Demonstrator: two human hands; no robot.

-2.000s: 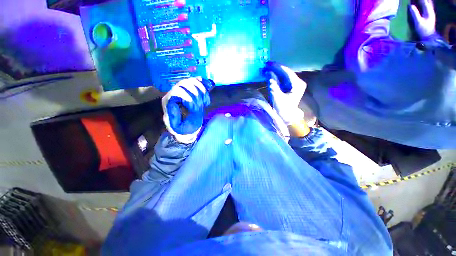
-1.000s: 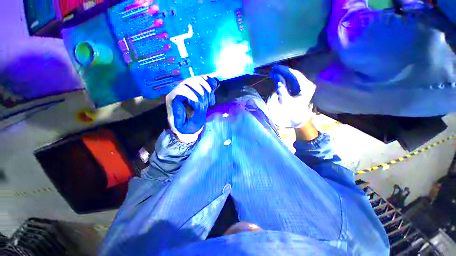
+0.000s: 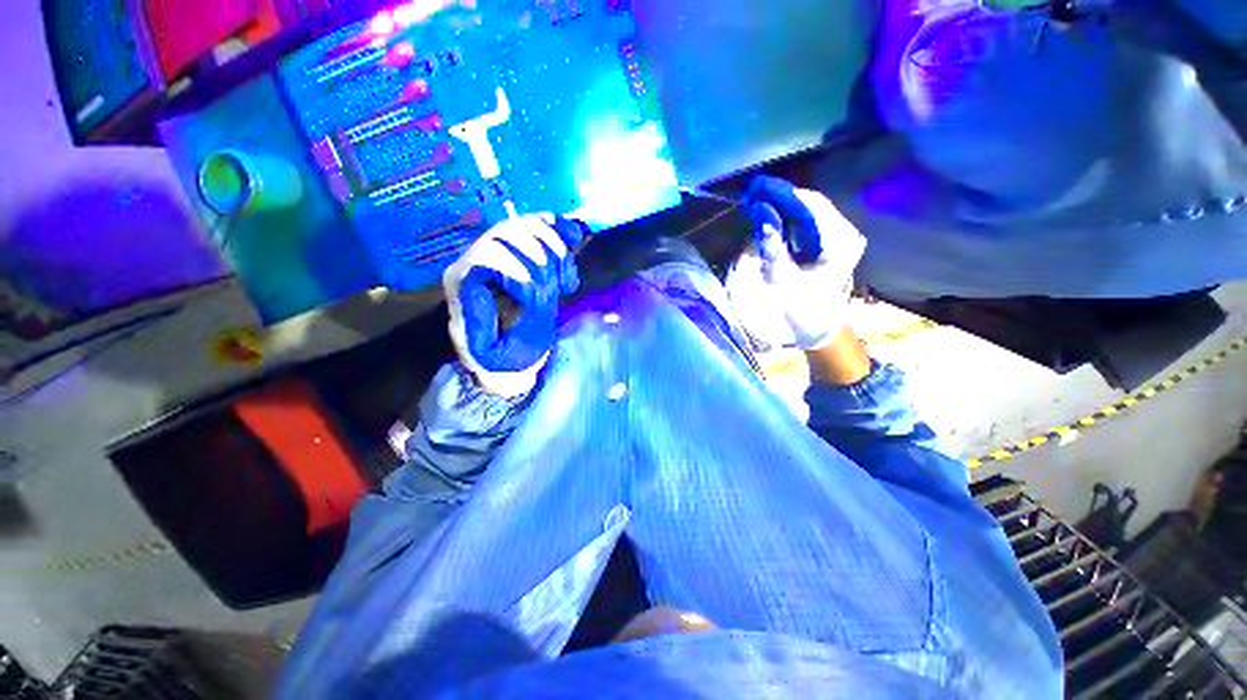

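Note:
A large teal-lit circuit board [image 3: 472,144] lies on a teal mat [image 3: 253,253], with a pale T-shaped patch and a bright glare near its right corner. My left hand [image 3: 509,304], in a white glove with dark blue palm, is curled by the board's near edge. A small dark patch shows at its fingertips; I cannot tell if it is an item or glove coating. My right hand [image 3: 800,263], gloved alike, is curled just off the board's near right corner. A thin line shows between its fingertips and the corner; what it is, and whether the hand holds it, is unclear.
A teal cylinder [image 3: 249,182] with a dark round opening lies left of the board. A black bin [image 3: 205,513] with a red-orange sheet is at lower left. Another person's blue sleeve [image 3: 944,62] and blue clothing are close at right. A dark slatted rack [image 3: 1080,561] is at lower right.
The board, mat and cylinder have shifted left and tilted in view, and more of the slatted rack shows at lower right. My right hand sits slightly farther from the board's corner.

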